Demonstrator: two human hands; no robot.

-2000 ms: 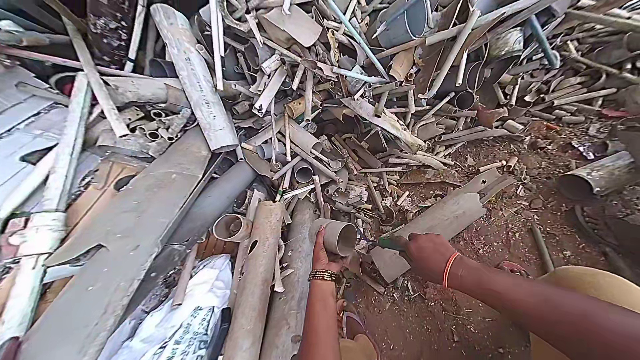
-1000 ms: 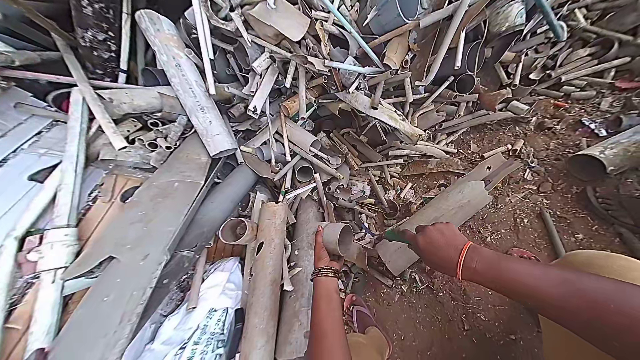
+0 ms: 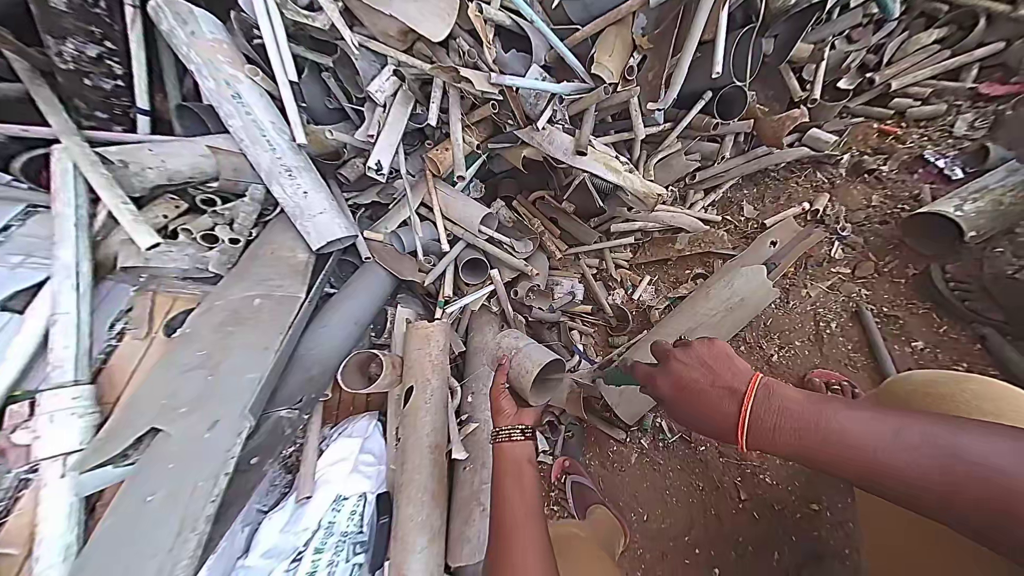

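A short piece of grey plastic pipe [image 3: 528,364] rests in my left hand [image 3: 510,404], its open end facing right. My right hand [image 3: 696,384] grips the green handle [image 3: 620,374] of a tool; a thin part of it points left toward the pipe's mouth, too blurred to name. Behind my right hand lies a split, broken length of grey pipe [image 3: 712,308] on the soil. Left of my left hand are two long grey pipes [image 3: 424,448], one with a hole in its wall, and a short pipe ring [image 3: 370,371].
A heap of pipe scraps [image 3: 480,184] fills the far side. Flat grey plastic pieces [image 3: 200,384] and a printed white sack [image 3: 320,504] lie at left. A wide pipe [image 3: 968,212] lies at right on brown soil. A sandalled foot [image 3: 592,496] shows below.
The pipe piece in my left hand is angled a little differently than two seconds ago. My right hand keeps hold of the green handle beside it.
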